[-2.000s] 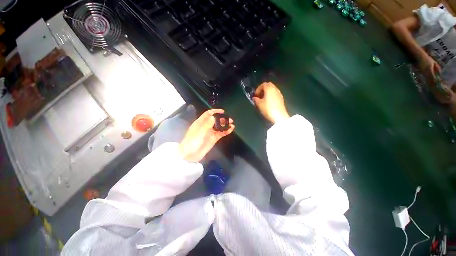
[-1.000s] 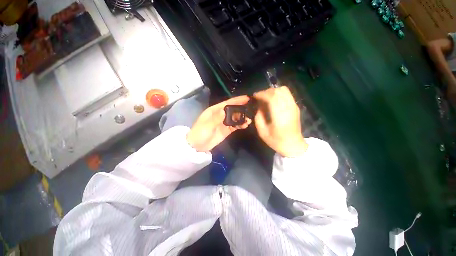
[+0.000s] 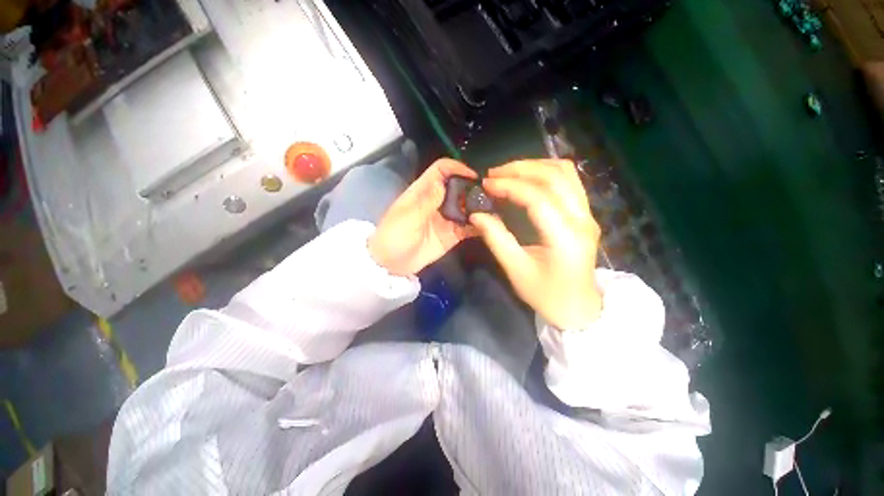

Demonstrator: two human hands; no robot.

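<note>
My left hand [image 3: 419,221] holds a small black squarish plastic housing [image 3: 454,200] between thumb and fingers, in front of my body. My right hand [image 3: 548,232] has its thumb and fingertips on a small dark round insert [image 3: 479,201] at the housing's right side. The two parts touch or overlap; whether the insert is seated cannot be told. A clear blister strip [image 3: 620,223] with dark round parts lies on the green bench, partly hidden behind my right hand and sleeve.
The white machine table [image 3: 291,87] is at the left, with an orange-red emergency stop button [image 3: 309,163] and the reddish-brown fixture [image 3: 87,73]. Black blister trays [image 3: 514,48] stand at the top. A white adapter [image 3: 778,459] lies at lower right on the green bench [image 3: 766,262].
My right hand has come from the blister strip to the housing in my left hand, bringing the dark round insert. The view has shifted, and the fan has left the picture.
</note>
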